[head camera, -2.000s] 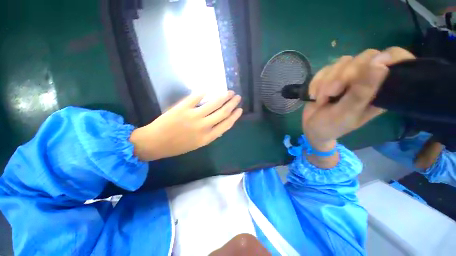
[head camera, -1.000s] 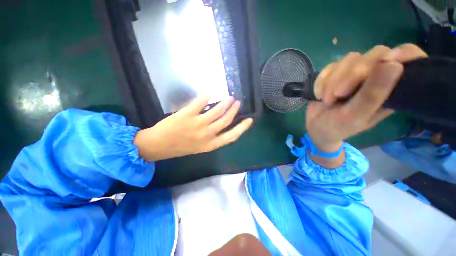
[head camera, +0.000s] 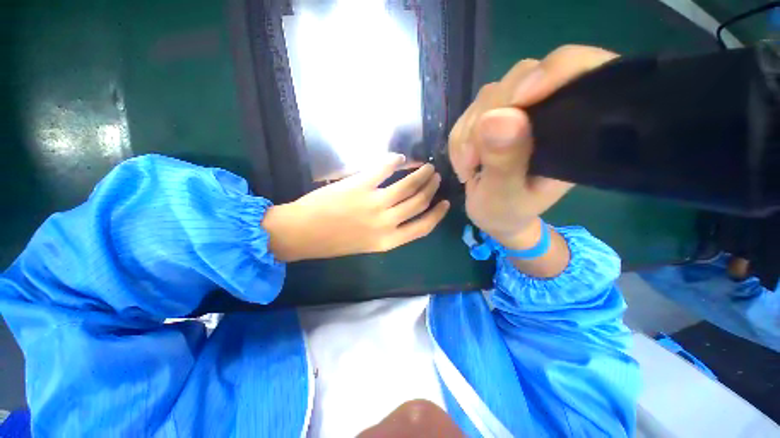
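Note:
The device unit (head camera: 355, 85) lies in a black tray (head camera: 261, 103); its silver centre glares white and a dark speckled strip runs along its right side. My left hand (head camera: 363, 210) rests spread over the unit's near end, fingertips at its near right corner. My right hand (head camera: 513, 141) grips the thick black electric screwdriver (head camera: 650, 128), which points left. Its nose reaches the unit's near right corner, close to my left fingertips. The bit's tip is too small and dark to tell whether it touches. The screw dish cannot be seen.
A glossy green mat (head camera: 171, 85) lies under the tray. A black cord (head camera: 744, 15) curves at the top right. At the lower right are a pale box-like surface (head camera: 701, 393), a dark surface (head camera: 740, 359) and part of another person in a blue sleeve (head camera: 710, 291).
My right hand and the screwdriver have moved left from the screw dish to the unit's near right corner. The dish has gone from sight. The tray appears further right in the picture.

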